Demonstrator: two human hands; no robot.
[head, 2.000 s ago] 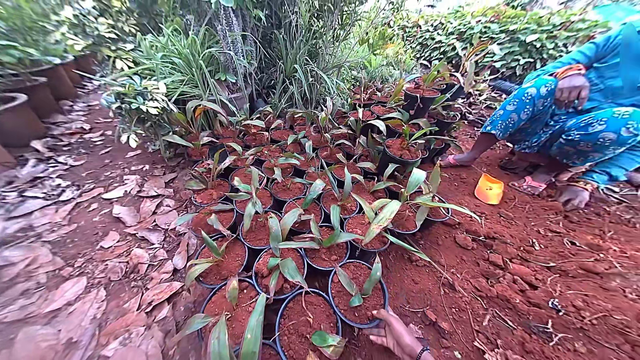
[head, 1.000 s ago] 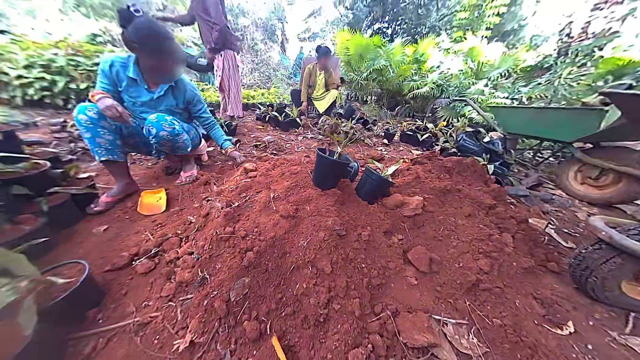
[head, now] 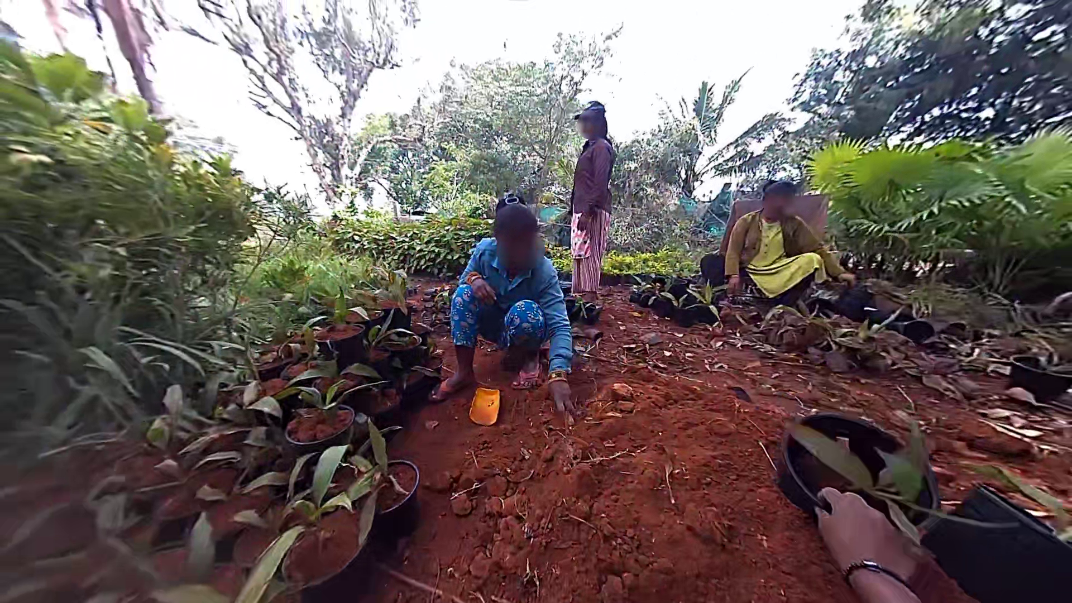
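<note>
At the lower right, my right hand, with a dark bracelet at its wrist, grips the rim of a black plastic plant pot. The pot is tilted and holds a green leafy plant. Against it on the right leans another black pot with long leaves. Red soil lies to the left of my hand. My left hand is out of view.
Potted plants crowd the left side. Ahead, a person in blue squats with a hand on the soil, beside a yellow scoop. One person stands behind; another sits at the right among pots.
The view has swung widely twice. Two seconds ago a hand of mine was at a pot rim in the cluster; now my right hand holds a pot that stood on the soil mound one second ago.
</note>
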